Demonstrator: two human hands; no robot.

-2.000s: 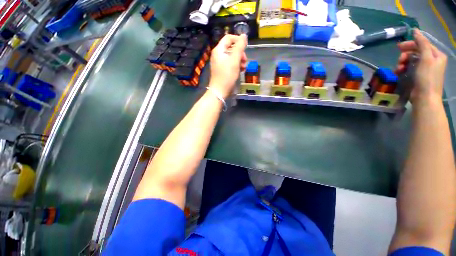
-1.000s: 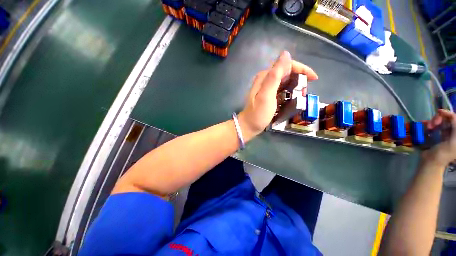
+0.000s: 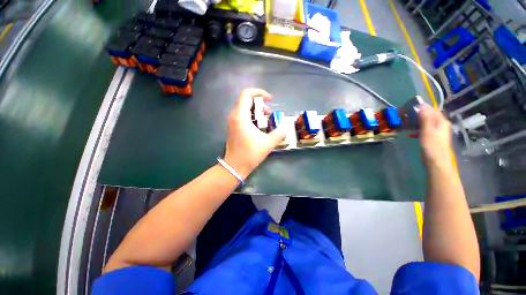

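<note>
The long silvery holding fixture [image 3: 323,144] lies across the bench in front of me, with several transformers [image 3: 338,122] standing in a row on it, blue tops up and copper windings showing. My left hand [image 3: 249,129] grips the fixture's left end plate [image 3: 259,112] and partly hides the leftmost transformer. My right hand [image 3: 432,129] grips the dark right end plate [image 3: 409,114]; its fingers are partly blurred. I cannot tell whether the fixture touches the bench top.
A block of unfixtured transformers [image 3: 164,52] stands at the back left. A pressure gauge [image 3: 247,31], yellow bin [image 3: 284,26] and blue bin [image 3: 320,33] stand behind. The dispensing syringe [image 3: 376,60] lies at the back right, and its air hose [image 3: 323,67] curves behind the fixture.
Compared with two seconds ago, my left hand has come down from near the gauge. The fixture was tilted with its right end lower a second ago and is now nearly level across my view.
</note>
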